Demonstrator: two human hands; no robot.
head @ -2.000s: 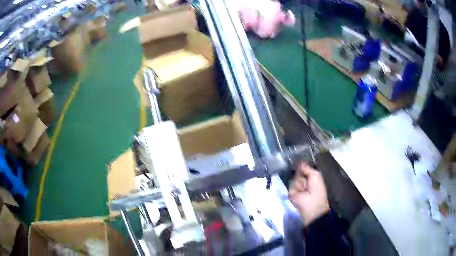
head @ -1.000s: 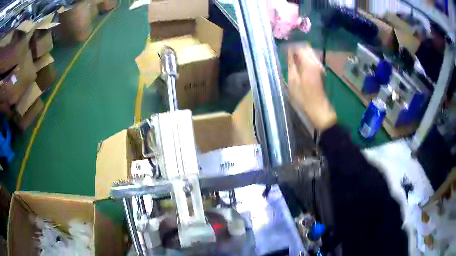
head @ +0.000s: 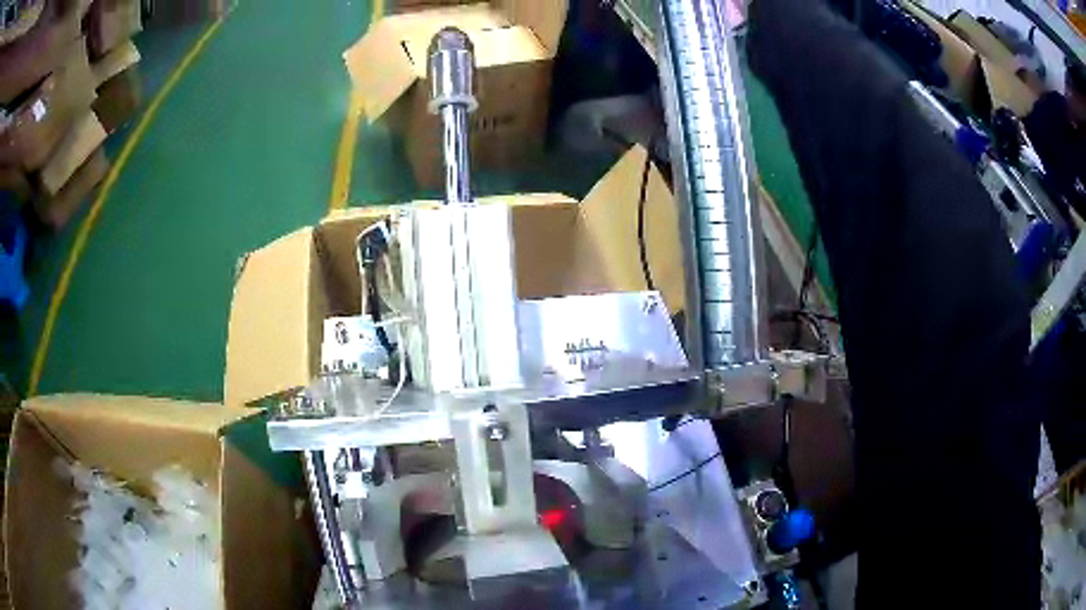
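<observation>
The bench machine stands in front of me. Its pneumatic cylinder point(head: 462, 292) is upright on the crossbar point(head: 572, 403). The pale press head point(head: 515, 560) is low over the nest, between pale side jaws point(head: 619, 500). A red spot point(head: 555, 518) shows beside the press head. The shiny base plate point(head: 667, 572) lies below. My right arm's dark sleeve point(head: 929, 310) runs up the right side, and the hand itself is cut off by the top edge. My left hand is not in view.
A parts carton point(head: 113, 417) with white plastic pieces point(head: 137, 536) is at lower left. Open cartons stand behind the machine point(head: 274, 322) and farther back point(head: 494, 131). The thick support column point(head: 715, 203) and a blue-knobbed valve point(head: 791, 529) are at right.
My right hand has risen from beside the column and out past the top edge, leaving only the sleeve. The view has shifted, so the machine shows more fully.
</observation>
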